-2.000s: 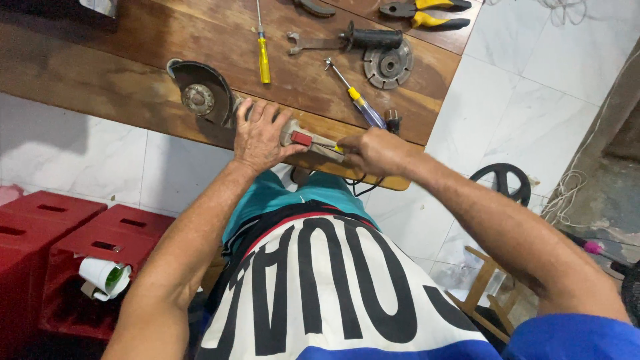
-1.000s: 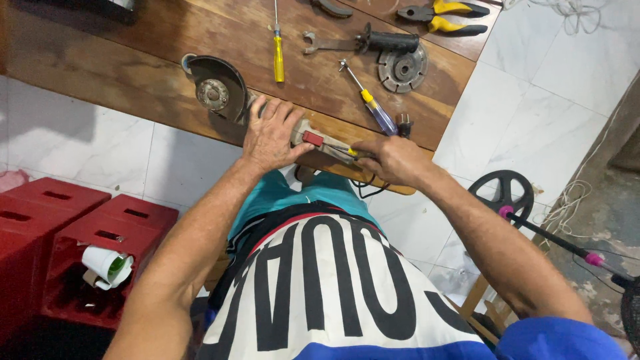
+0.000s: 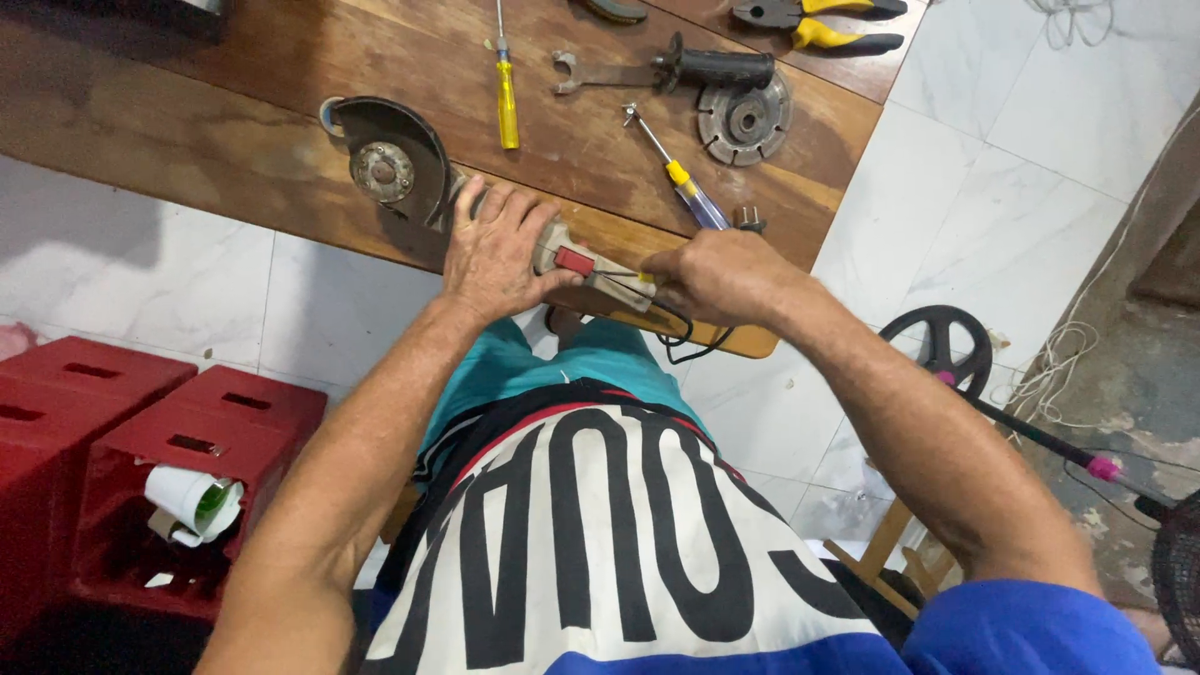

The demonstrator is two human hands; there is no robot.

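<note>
An angle grinder lies at the near edge of the wooden table, its dark blade guard (image 3: 398,150) at the left and its rear handle (image 3: 609,279) with a red switch (image 3: 574,262) toward the right. My left hand (image 3: 497,246) is wrapped over the grinder's body. In my right hand (image 3: 727,272) is a screwdriver (image 3: 646,277) with a bit of yellow showing; its shaft points left at the handle beside the switch, and the fingers hide its grip. The grinder's black cord (image 3: 689,354) loops below the right hand.
Beyond my hands on the table (image 3: 600,141) lie a yellow screwdriver (image 3: 507,105), a blue-and-yellow screwdriver (image 3: 689,192), an open-end wrench (image 3: 600,75), a black side handle (image 3: 717,67), a segmented cutting disc (image 3: 745,122) and yellow-black pliers (image 3: 825,23). Red crates (image 3: 211,412) stand at lower left.
Both hands stay on the grinder and screwdriver with little plain movement. The view has shifted slightly.
</note>
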